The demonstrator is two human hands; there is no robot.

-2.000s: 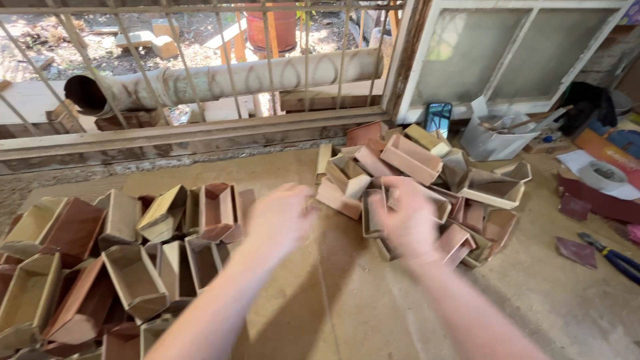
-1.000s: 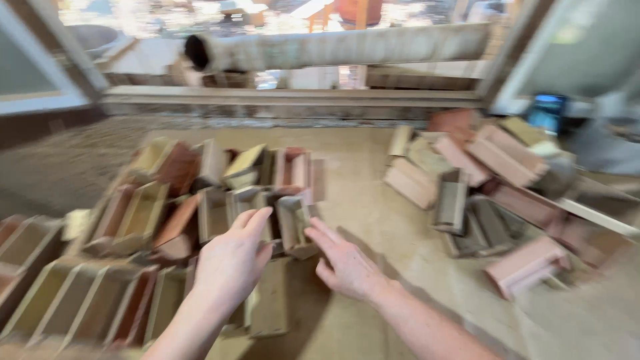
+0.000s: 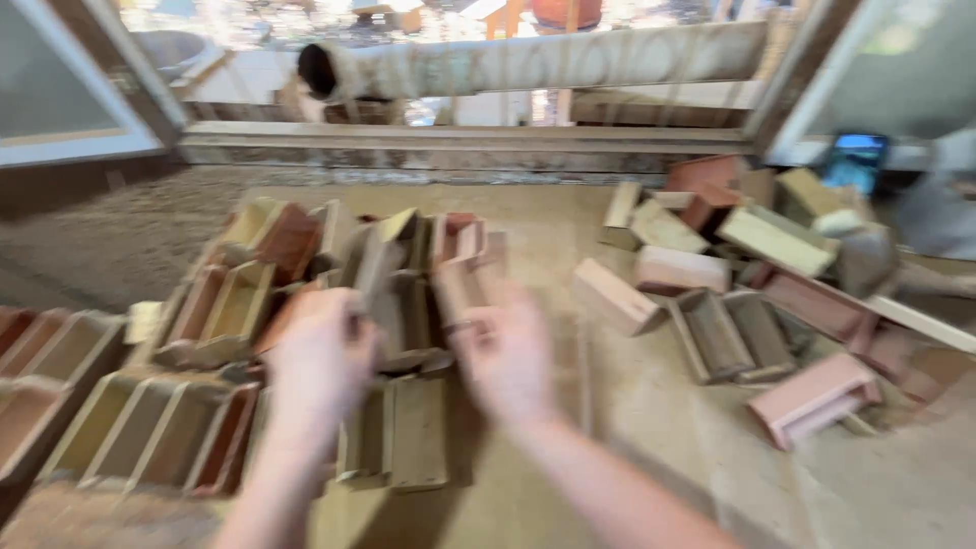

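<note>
Small open boxes in tan, yellowish and reddish tones stand in rows on the left; one is a yellow-tan box (image 3: 239,303). My left hand (image 3: 324,351), blurred, is over the middle of these rows, its fingers curled; whether it holds a box cannot be told. At the right end of the rows, my right hand (image 3: 507,347) has its fingers on a pinkish-tan box (image 3: 463,288), which is tilted. Two boxes, one a tan box (image 3: 418,433), lie side by side below the hands. A loose heap on the right includes a pink box (image 3: 816,396) and a grey-brown box (image 3: 711,335).
A wooden window sill (image 3: 473,137) runs behind the brown work surface (image 3: 549,473). Outside lies a large pale pipe (image 3: 549,61). A phone (image 3: 855,164) stands at the back right, near a grey container (image 3: 942,198). Open window frames flank both sides.
Both hands have moved apart since one second ago, when they were close together at a box. Two seconds ago my right hand was at the heap. The view has turned left since then.
</note>
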